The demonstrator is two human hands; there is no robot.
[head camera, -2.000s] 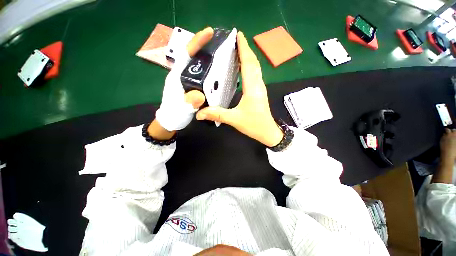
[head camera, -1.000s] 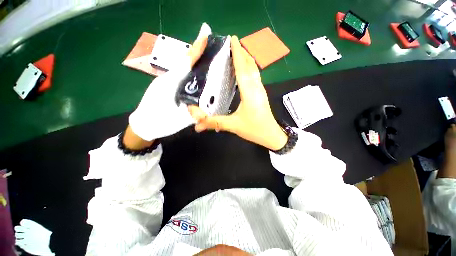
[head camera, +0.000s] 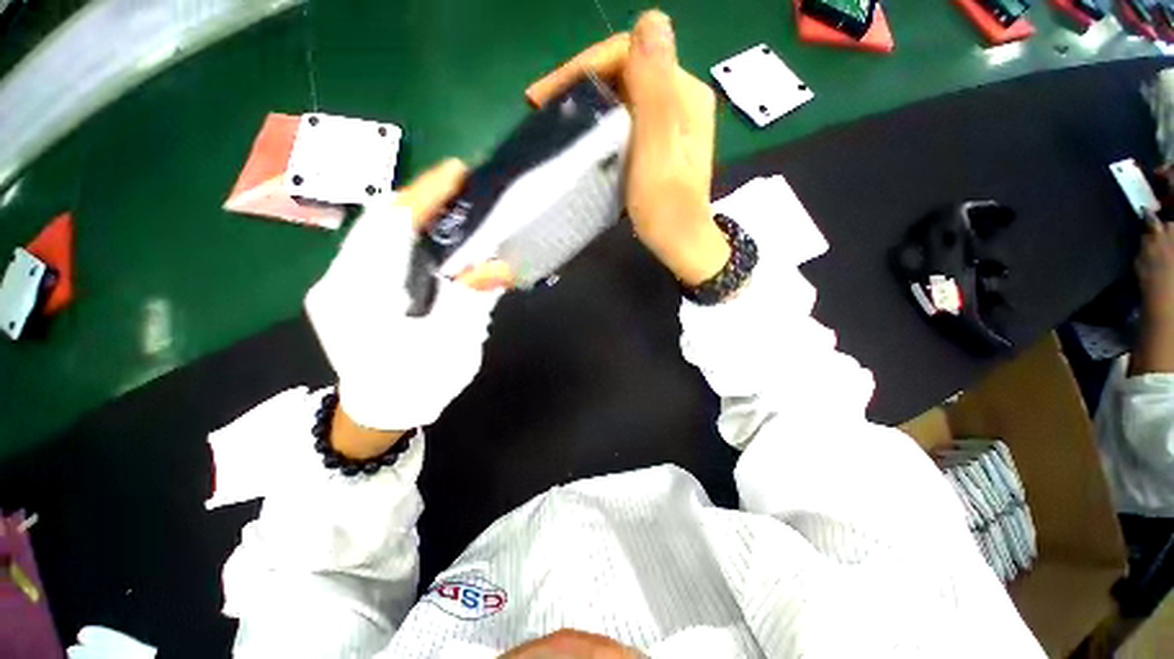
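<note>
A closed unit (head camera: pixel 547 187), black-sided with a light perforated face, is held tilted above the bench edge between both hands. My left hand (head camera: pixel 412 296), in a white glove with exposed fingertips, grips its lower left end. My right hand (head camera: pixel 670 155), bare, is at its upper right end, palm against it and fingers bent over the far side. The image of the unit is slightly blurred. The fingertips behind it are partly hidden.
On the green conveyor belt (head camera: pixel 193 155), a covered unit (head camera: pixel 345 158) lies on a foam pad (head camera: pixel 258 180), and a loose bottom cover (head camera: pixel 761 85) lies right. The cover stack (head camera: pixel 779 219), black strap-like item (head camera: pixel 959 277) and open carton (head camera: pixel 1049 451) are right. Another person's hand (head camera: pixel 1156 251) is far right.
The unit has been tilted further over and its logo end lowered. My right hand has moved up and right onto its far end. The camera view has shifted; the belt items appear elsewhere.
</note>
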